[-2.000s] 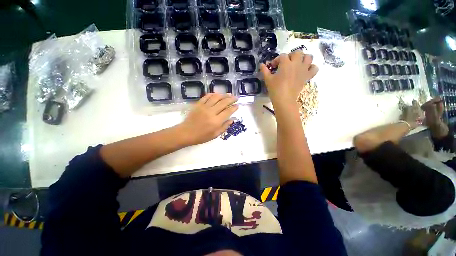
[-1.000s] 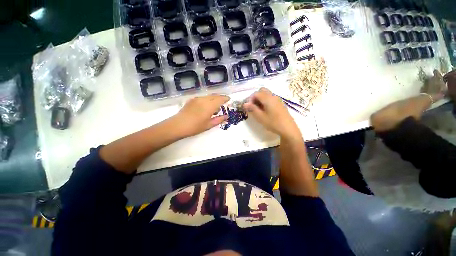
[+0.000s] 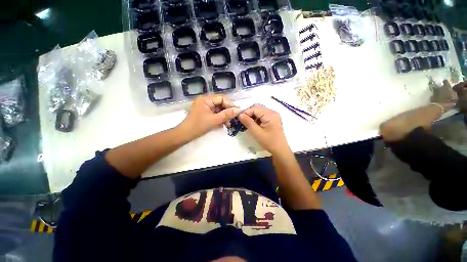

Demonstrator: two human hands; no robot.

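Observation:
My left hand (image 3: 211,113) and my right hand (image 3: 262,124) meet fingertip to fingertip above a small pile of dark components (image 3: 234,128). The fingers of both hands are pinched together. Anything between the fingertips is too small and blurred to tell. Just beyond my hands lies a clear blister tray (image 3: 205,100) with rows of black square housings (image 3: 224,81) in its pockets. Right of my right hand, dark tweezers (image 3: 293,108) lie beside a heap of small pale parts (image 3: 317,89). A column of black strip parts (image 3: 311,47) lies beyond the heap.
Clear parts bags (image 3: 71,82) and a loose black housing (image 3: 65,121) lie at the left. Another bag (image 3: 348,31) lies at the upper right. A second tray (image 3: 417,46) stands farther right, near a neighbouring person's forearms (image 3: 415,120). The bench's front edge runs below my hands.
Two seconds ago my right hand was over the tray's right side; it came back to the dark pile. Since one second ago, both hands' fingertips have come together above the pile.

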